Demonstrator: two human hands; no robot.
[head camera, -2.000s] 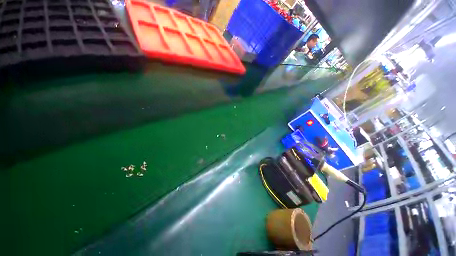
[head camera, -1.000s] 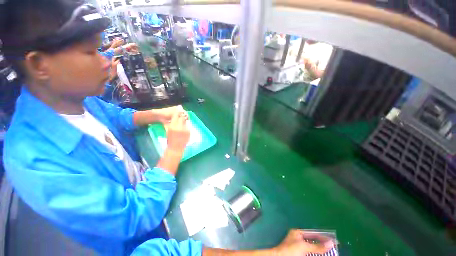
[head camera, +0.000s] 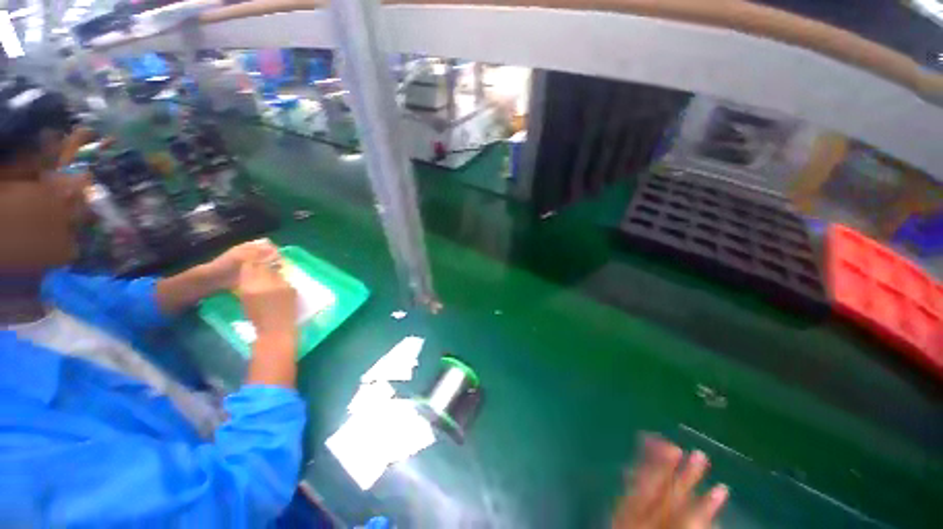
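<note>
My left hand (head camera: 670, 490) is at the bottom edge, right of centre, cut off by the edge and blurred. Its fingers are apart and nothing shows in it. A scrap of blue sleeve (head camera: 378, 524) shows at the bottom edge further left. My right hand is not in view. A few tiny parts (head camera: 711, 396) lie on the green mat (head camera: 579, 382) above my left hand. A thin silvery strand (head camera: 716, 442) runs across the mat to the right of my fingers. The solder spool (head camera: 452, 398), silvery with green flanges, stands left of my hand.
White paper pieces (head camera: 381, 432) lie beside the spool. A neighbouring worker in a blue smock (head camera: 248, 439) has both hands over a green tray (head camera: 346, 300) at left. A metal post (head camera: 388, 155) stands behind. Black (head camera: 724, 240) and red-orange (head camera: 891, 289) gridded trays are at back right.
The view has turned right, so the neighbour and spool sit further left and the red-orange tray shows. My left hand held a clear box; now its fingers are spread and the box is out of view.
</note>
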